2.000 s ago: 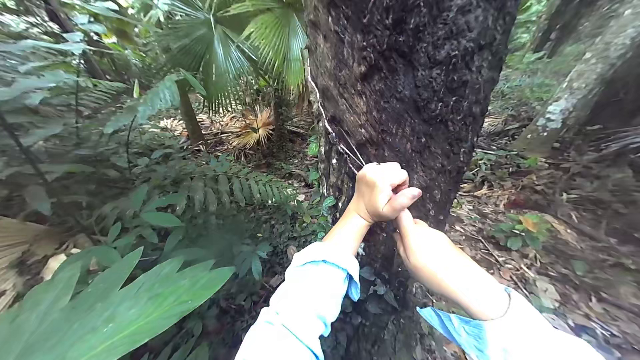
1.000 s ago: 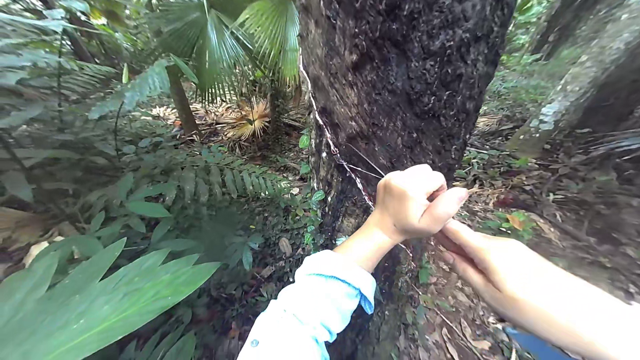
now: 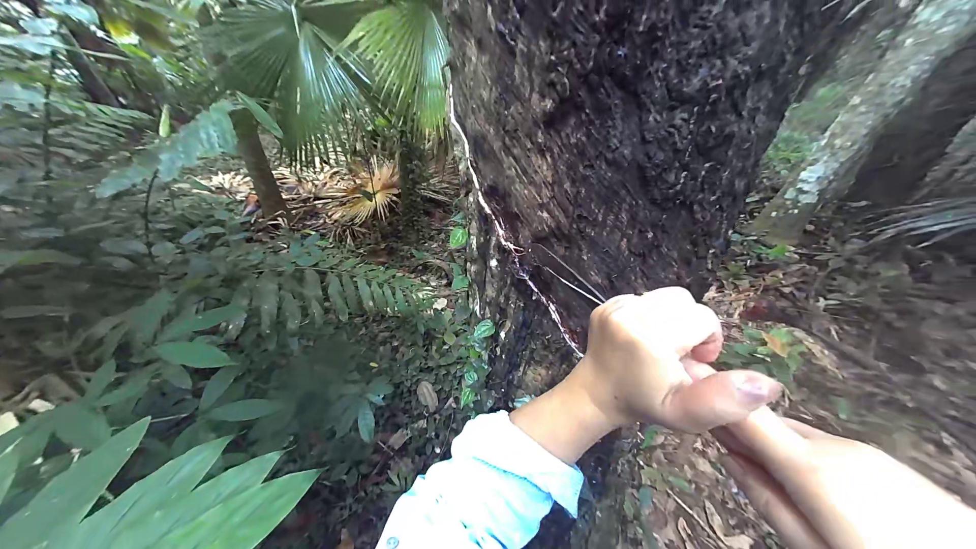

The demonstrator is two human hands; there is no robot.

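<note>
Before the lower part of a dark, rough tree trunk (image 3: 610,152), my left hand (image 3: 656,358) is closed in a fist on a thin pale string (image 3: 568,282), which runs from the bark up left into the fist. My right hand (image 3: 793,465) is just below and to the right, its fingertips against the underside of the left hand; whether it also holds the string is hidden. A thin whitish vine or root (image 3: 476,183) runs down the trunk's left side and passes behind my left wrist.
Fan palm leaves (image 3: 297,76) hang at the upper left. Fern fronds (image 3: 335,286) and a large jagged leaf (image 3: 168,496) stand at the left. A lichen-marked trunk (image 3: 846,122) leans at the right over leaf litter (image 3: 862,335).
Both hands have moved right and down relative to the trunk, still together. More of the whitish strand along the bark shows now.
</note>
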